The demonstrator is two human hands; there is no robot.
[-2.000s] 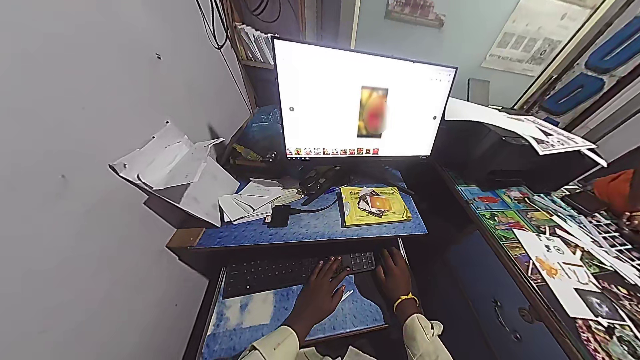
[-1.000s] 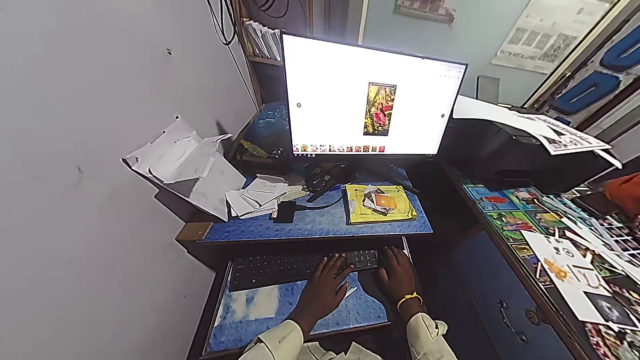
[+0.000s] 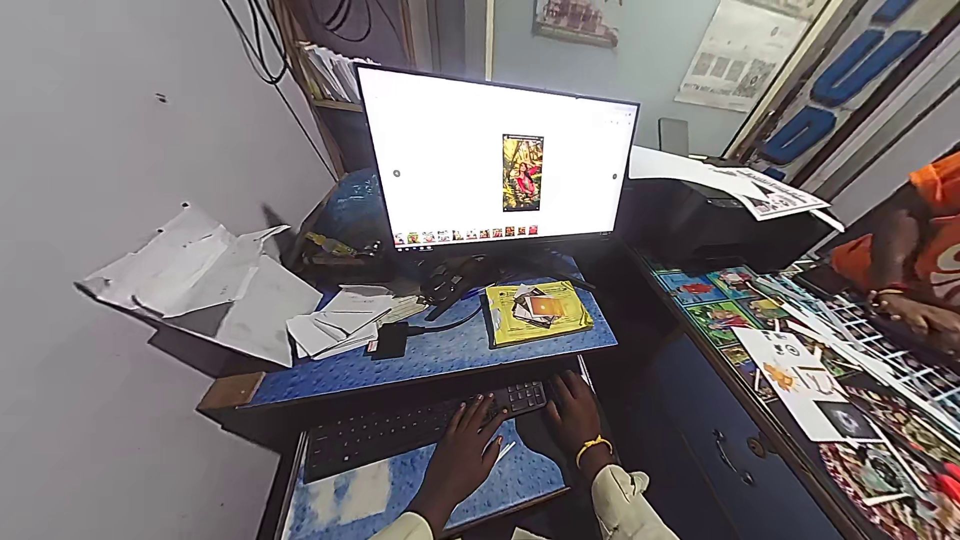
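Note:
My left hand (image 3: pixel 465 454) rests with spread fingers on the right part of a black computer keyboard (image 3: pixel 382 435), which lies on a blue pull-out tray (image 3: pixel 525 465). To its right, my right hand (image 3: pixel 576 409), with a yellow band at the wrist, lies palm down beside the number pad; whether a mouse is under it cannot be told. Above the keyboard stands a lit monitor (image 3: pixel 450 157) showing a portrait-shaped picture over a row of small pictures. A yellow packet (image 3: pixel 499 322) with small cards on it and a black cabled device (image 3: pixel 390 341) lie on the blue shelf.
Loose papers (image 3: pixel 262 300) are stacked at the left by the wall. At the right, a black printer (image 3: pixel 720 225) holds sheets, and a counter bears prints (image 3: pixel 787 375). Another person's arm (image 3: pixel 896 247) rests near the counter's far right.
The picture on the monitor went from a blurred one to a sharp one, and the one shown now differs slightly from a second ago. Both hands have stayed at the keyboard.

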